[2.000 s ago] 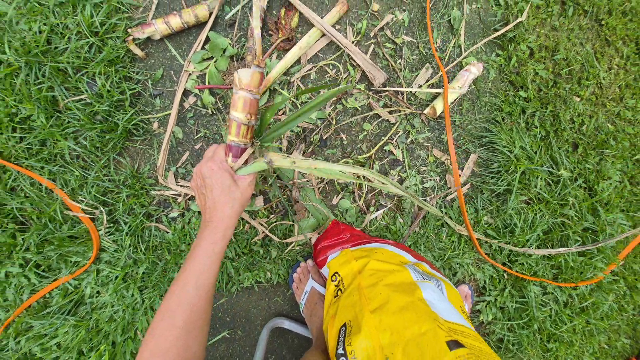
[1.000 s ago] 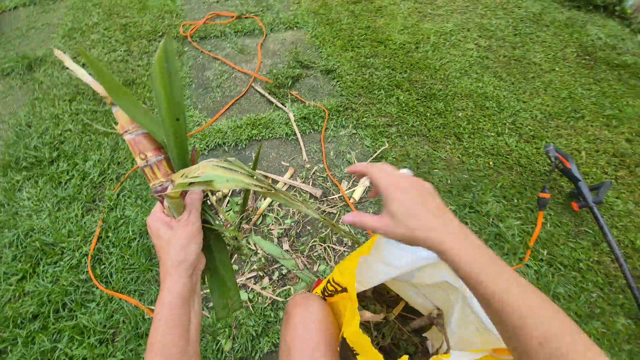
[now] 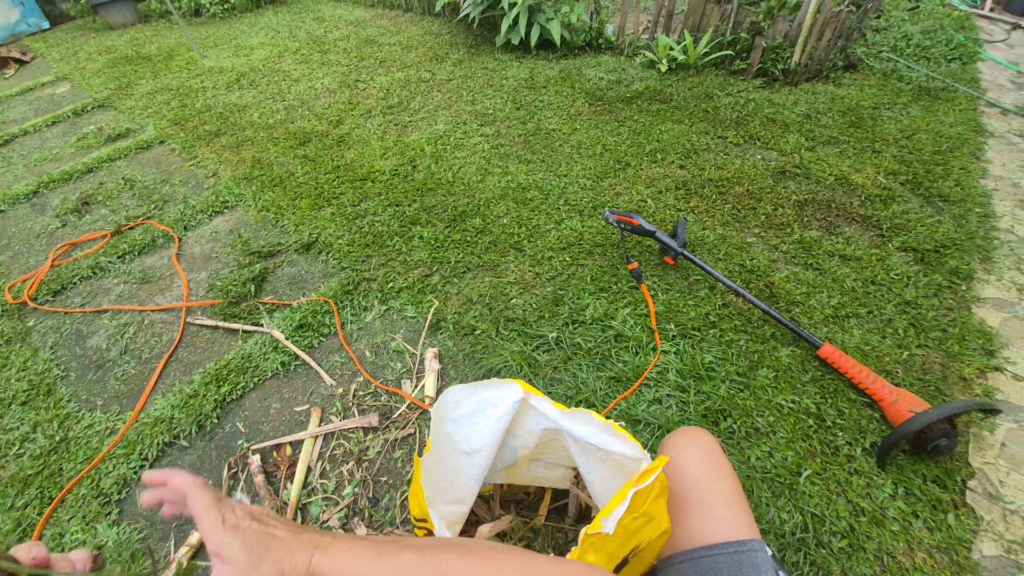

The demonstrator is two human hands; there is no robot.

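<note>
My right hand (image 3: 228, 524) reaches across to the left in front of the sack, its fingers apart and blurred, nothing in them. Only the fingers of my left hand (image 3: 56, 558) show at the bottom left corner, curled at a bit of green plant; the rest is cut off by the frame edge. A yellow sack with white lining (image 3: 472, 416) stands with its mouth open by my bare knee, dry plant scraps (image 3: 528, 516) inside. Cut stalk pieces (image 3: 304, 464) and plant litter lie on the paving left of the sack.
An orange extension cord (image 3: 152, 384) loops over grass and stone slabs at left. An orange and black string trimmer (image 3: 752, 300) lies on the lawn at right, plugged into an orange cord. A long stick (image 3: 280, 340) lies near the slabs. A wooden fence (image 3: 720, 20) with plants stands behind.
The view has swung up and to the right. My left hand, which held a cane stalk with leaves, has gone to the bottom left edge. My right hand has moved leftward across the sack.
</note>
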